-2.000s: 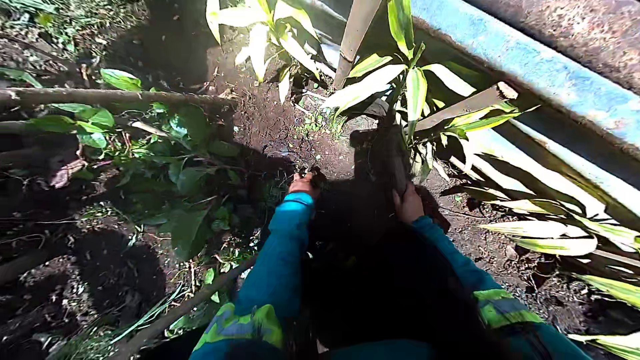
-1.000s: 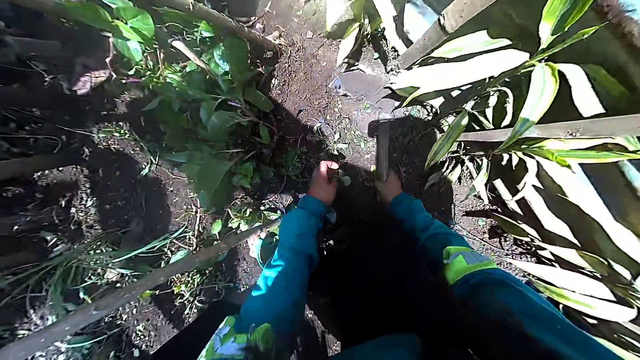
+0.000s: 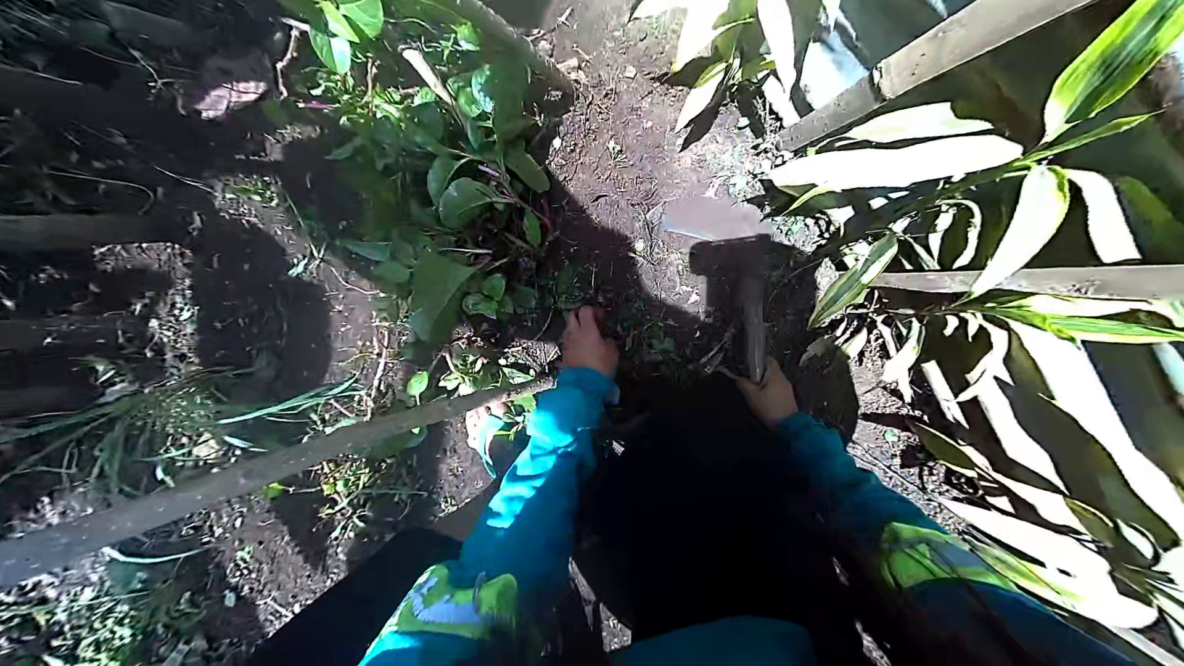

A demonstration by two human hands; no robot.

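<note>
My right hand (image 3: 770, 392) is closed around the wooden handle of a hoe-like digging tool (image 3: 754, 324). The tool's broad metal blade (image 3: 717, 220) rests on or just above the soil, partly in shadow and partly in sun. My left hand (image 3: 588, 342) is down at the ground among small weeds (image 3: 647, 340), left of the handle, with its fingers curled. Whether it grips any weeds cannot be made out. Both sleeves are teal with yellow-green bands.
Leafy green plants (image 3: 462, 199) grow at the upper left. A long wooden pole (image 3: 277, 462) slants across the lower left. Variegated long-leaved plants (image 3: 1027, 231) stand at the right, with a wooden stake (image 3: 943, 55) and a horizontal one (image 3: 1036, 282) among them.
The tool's blade, hard to make out two seconds ago, now shows in front of my right hand. My right hand still holds the handle. The view has turned and shifted.
</note>
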